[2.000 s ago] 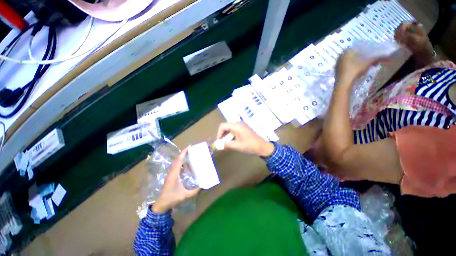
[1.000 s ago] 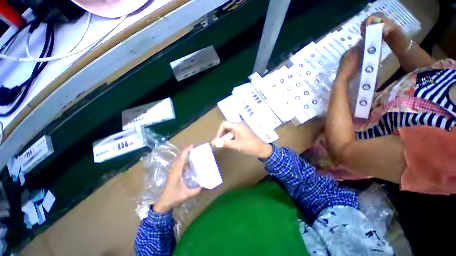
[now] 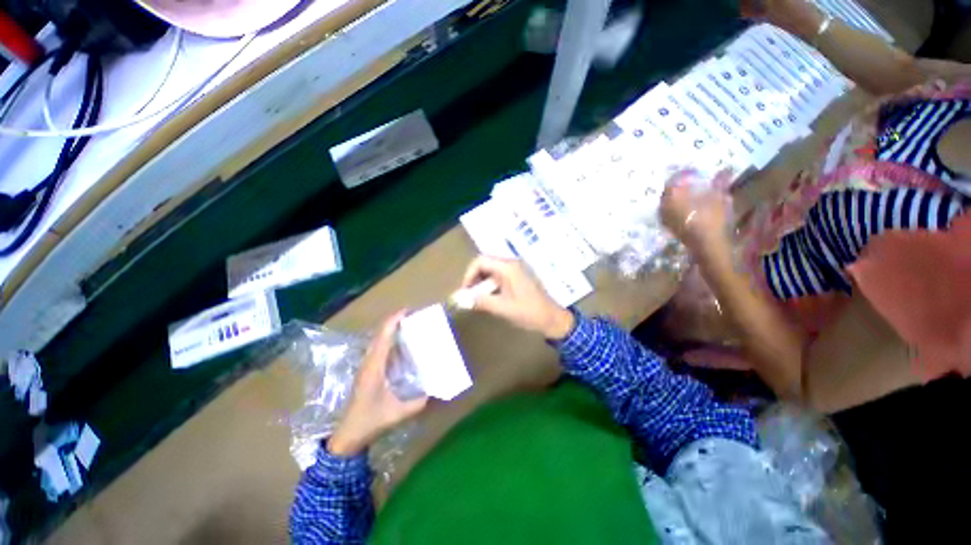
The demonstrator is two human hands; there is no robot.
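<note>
My left hand point(image 3: 373, 396) holds a white product box point(image 3: 437, 351) by its side, above the brown ledge. My right hand point(image 3: 513, 300) is just right of the box's upper end, fingertips pinching a small white piece point(image 3: 478, 290); whether it is the box's end flap or a separate item I cannot tell. A crumpled clear plastic bag point(image 3: 319, 367) lies left of my left hand, partly behind it.
Single boxes lie on the green belt point(image 3: 383, 147), point(image 3: 283, 262), point(image 3: 224, 329). Small white and light-blue packets point(image 3: 66, 460) lie far left. Overlapping boxes point(image 3: 681, 138) line the ledge at right, where a co-worker's hand point(image 3: 697, 208) reaches over plastic. A grey post point(image 3: 571, 75) stands behind.
Belt boxes and packets have shifted left. The co-worker's long box is no longer seen, and one of their hands has moved down over the plastic. My hands have barely moved.
</note>
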